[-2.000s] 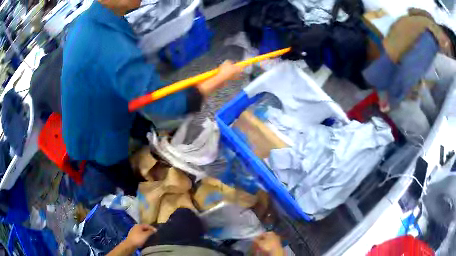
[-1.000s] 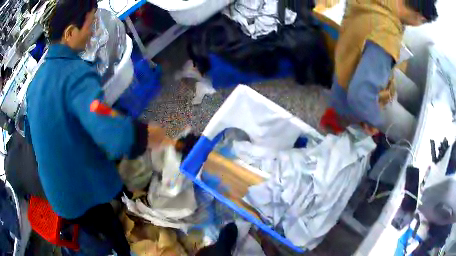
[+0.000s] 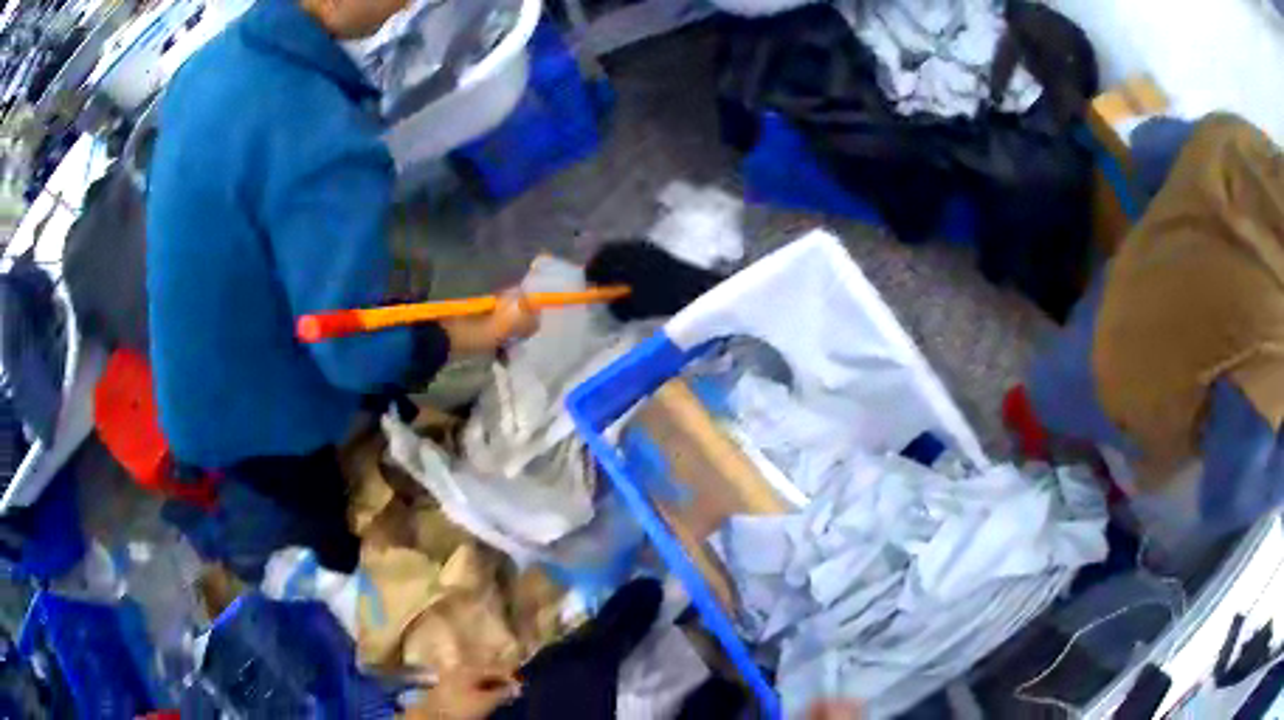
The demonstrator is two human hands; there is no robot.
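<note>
My left hand (image 3: pixel 462 695) is blurred at the bottom edge, beside a dark leg or shoe; whether it holds anything is unclear. Only fingertips of my right hand (image 3: pixel 834 709) show at the bottom edge, against the pale cloth. In front of me stands a blue-rimmed crate (image 3: pixel 659 523) with a white sheet (image 3: pixel 831 331) over its far side. Light grey garment pieces (image 3: pixel 915 563) are heaped in it and spill over its near right side. A tan cardboard-like piece (image 3: pixel 700 471) lies inside at the left.
A person in a blue jacket (image 3: pixel 268 239) stands left, holding an orange-yellow stick (image 3: pixel 451 310) with a red end. Brown paper (image 3: pixel 451 605) and white scraps (image 3: pixel 521 464) lie between us. A person in brown (image 3: pixel 1197 310) bends at right. A white table edge (image 3: pixel 1211 619) curves at lower right.
The view has shifted and my hands have come in at the bottom edge. The stick now shows lengthwise, no longer end-on. The person in brown is bent lower and farther right in view.
</note>
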